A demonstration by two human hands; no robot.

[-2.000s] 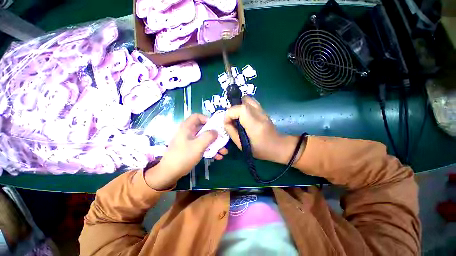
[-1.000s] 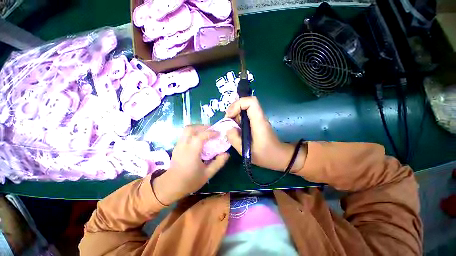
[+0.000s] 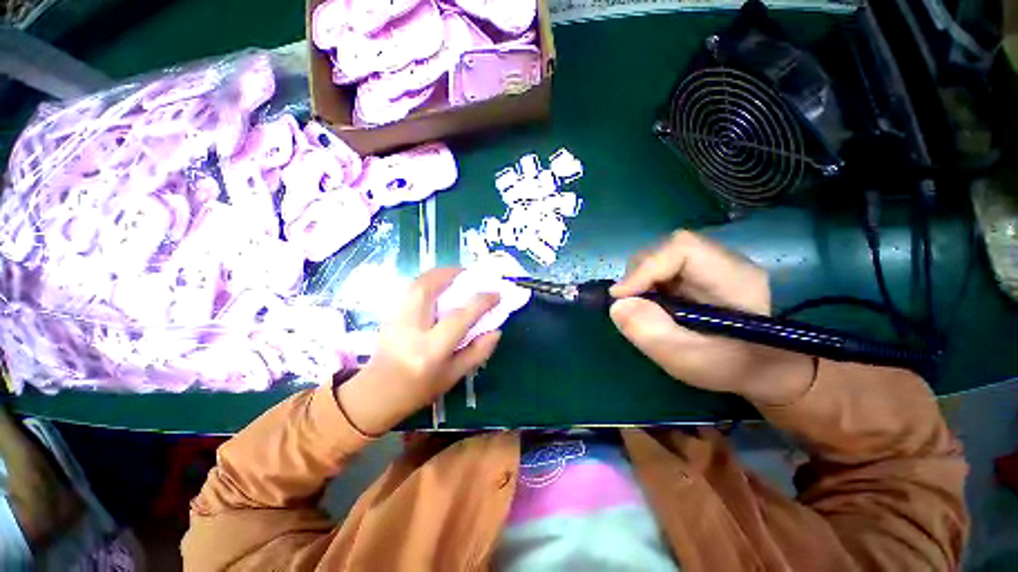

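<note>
My left hand (image 3: 407, 349) holds a pale pink plastic housing (image 3: 482, 299) above the dark green bench, thumb and fingers around its left side. My right hand (image 3: 703, 318) grips the black handle of a soldering iron (image 3: 770, 329). The iron lies nearly level and its metal tip points left, at the upper right part of the housing. Glare hides whether the tip touches it. A loose pile of small whitish inserts (image 3: 538, 208) lies just beyond the housing.
A bulging clear bag of pink housings (image 3: 134, 240) fills the left. An open cardboard box (image 3: 447, 125) of housings stands at the top. A black fan with a round grille (image 3: 731, 136) and black cords (image 3: 879, 263) are at right. Thin clear strips (image 3: 425, 240) lie near the bag.
My right hand has moved right, away from the housing. The iron has swung from pointing up the bench to pointing left at the housing. My left hand still holds the housing.
</note>
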